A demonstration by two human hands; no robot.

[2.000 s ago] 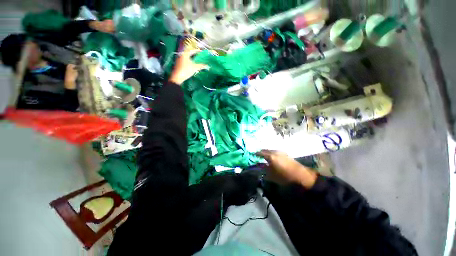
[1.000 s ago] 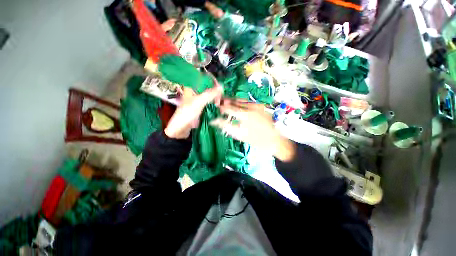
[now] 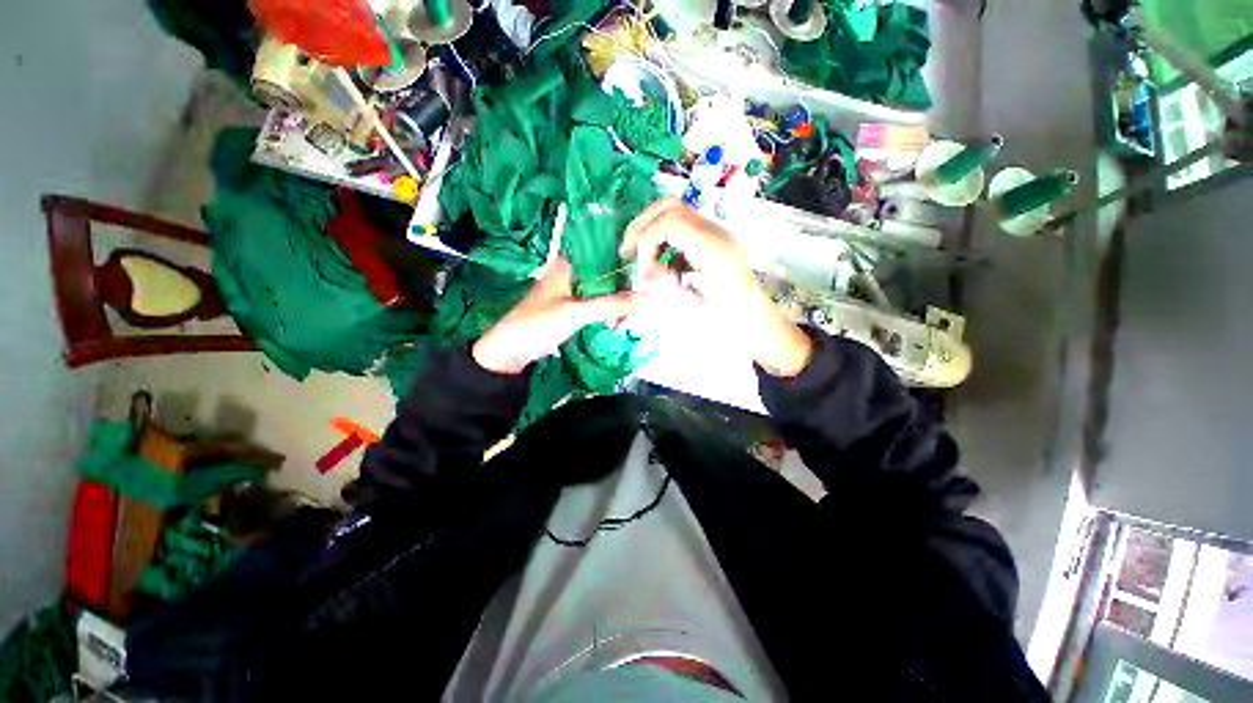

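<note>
My left hand (image 3: 540, 324) and my right hand (image 3: 708, 275) are close together over the near edge of the white work table, fingers bent towards each other. A thin pale line, perhaps thread, shows between them. A small bit of green shows at my right fingertips; glare hides what either hand grips. Crumpled green cloth (image 3: 515, 158) lies beyond and left of my hands, and more green cloth shows below them. The cream sewing machine (image 3: 900, 341) is to the right of my right hand, its near part lost in glare.
Green cloth (image 3: 296, 275) hangs beside a dark red wooden chair (image 3: 83, 282) at left. Thread cones (image 3: 958, 168) stand at the upper right. Bottles with blue caps (image 3: 712, 155) stand behind the work. A red cloth or bag (image 3: 323, 28) hangs at the upper left. Boxes and cloth lie on the floor.
The view has turned and shifted. One second ago my hands were blurred around a raised green bundle; now that bundle is not seen raised and my hands meet lower, near the table edge.
</note>
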